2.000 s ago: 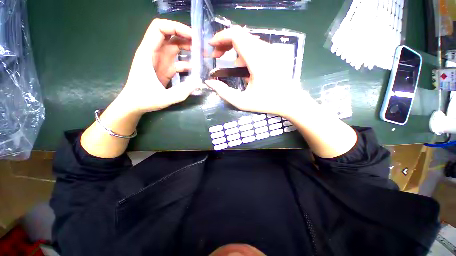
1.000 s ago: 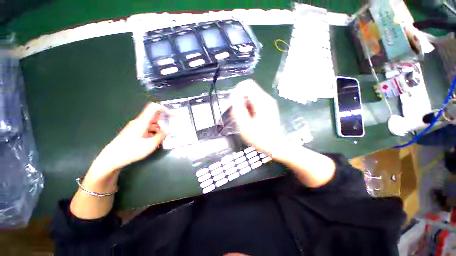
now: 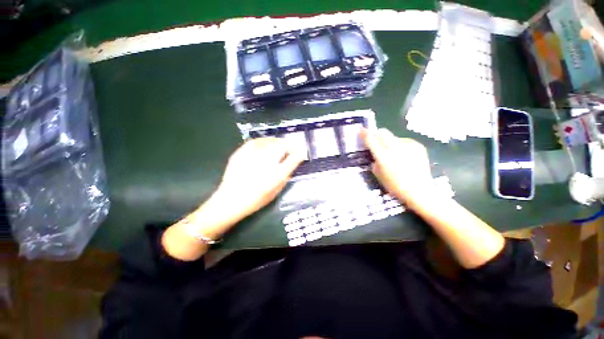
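Note:
A black-framed panel (image 3: 324, 147) with pale windows lies flat on the green tabletop in front of me. My left hand (image 3: 259, 171) rests on the panel's left part, fingers curled; its fingertips are blurred. My right hand (image 3: 396, 162) is at the panel's right edge, with thumb and fingertips close together there. I cannot tell whether either hand grips the panel or something small. A sheet with rows of white oval stickers (image 3: 344, 215) lies near the front bench edge, below the panel. No tweezers can be made out.
A stack of similar panels (image 3: 304, 63) in clear film lies behind the panel. Plastic-wrapped panels (image 3: 50, 149) stand at the left. Fanned white sheets (image 3: 457, 76), a smartphone (image 3: 514, 153) and a colourful box (image 3: 569, 46) are on the right, with a white round object (image 3: 583, 188) near the edge.
The view has tilted up and shifted, so the stack and far bench edge show. The clear piece held upright between both hands is no longer seen. Both hands now rest at the flat panel.

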